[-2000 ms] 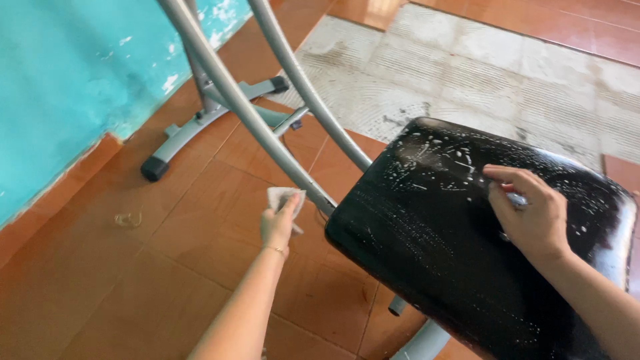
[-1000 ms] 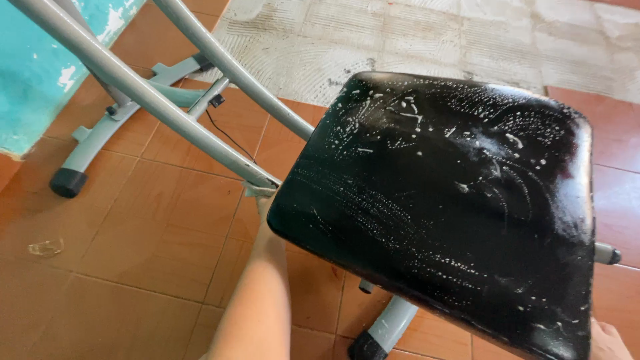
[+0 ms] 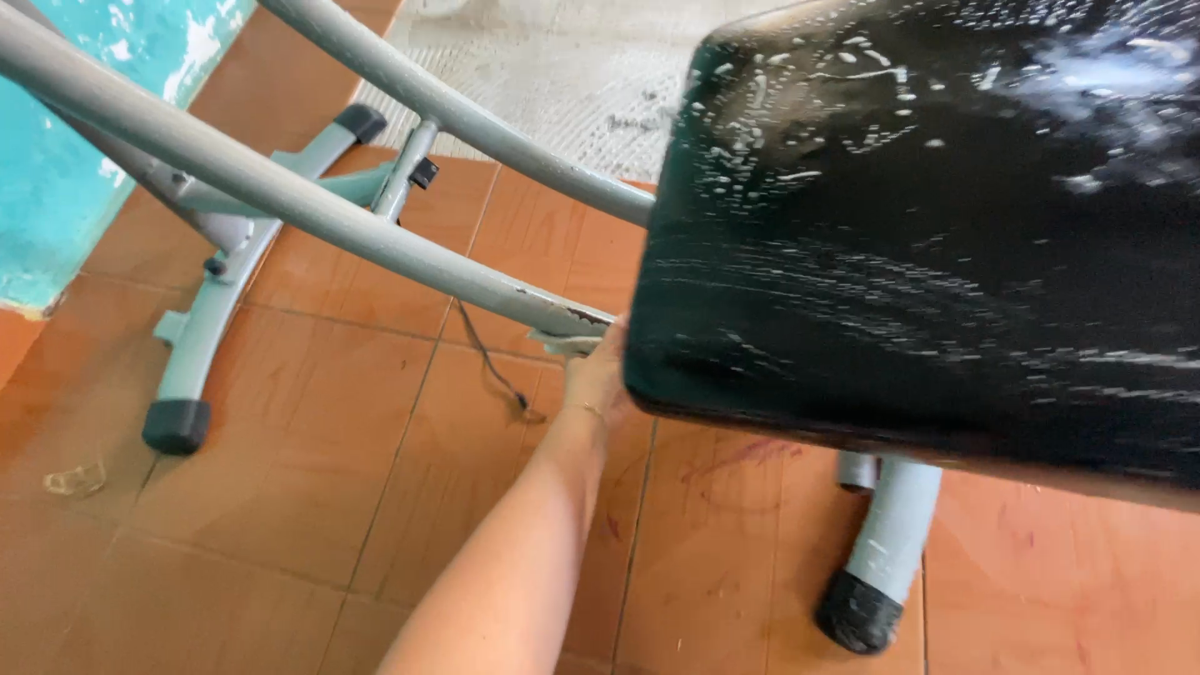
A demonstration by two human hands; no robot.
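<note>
A black padded seat [image 3: 844,281], streaked with white foam, fills the right of the view. Two curved grey metal tubes [image 3: 309,202] run from the upper left to the seat. Below the near tube, by the seat's left corner, my left hand [image 3: 595,370] holds a pale cloth [image 3: 567,343] against the tube's underside, beside a spot of chipped paint. Its fingers are partly hidden behind the seat and tube. My right hand is out of view.
Grey legs with black rubber caps stand on the orange tiles, one at left [image 3: 178,422] and one at lower right [image 3: 861,609]. A thin dark cord [image 3: 487,356] hangs to the floor. A turquoise wall [image 3: 56,187] rises at upper left.
My left hand, earlier left of the seat with the cloth, is now at the tube beneath the seat's corner. My right hand has left the seat top and gone out of view. The view is closer.
</note>
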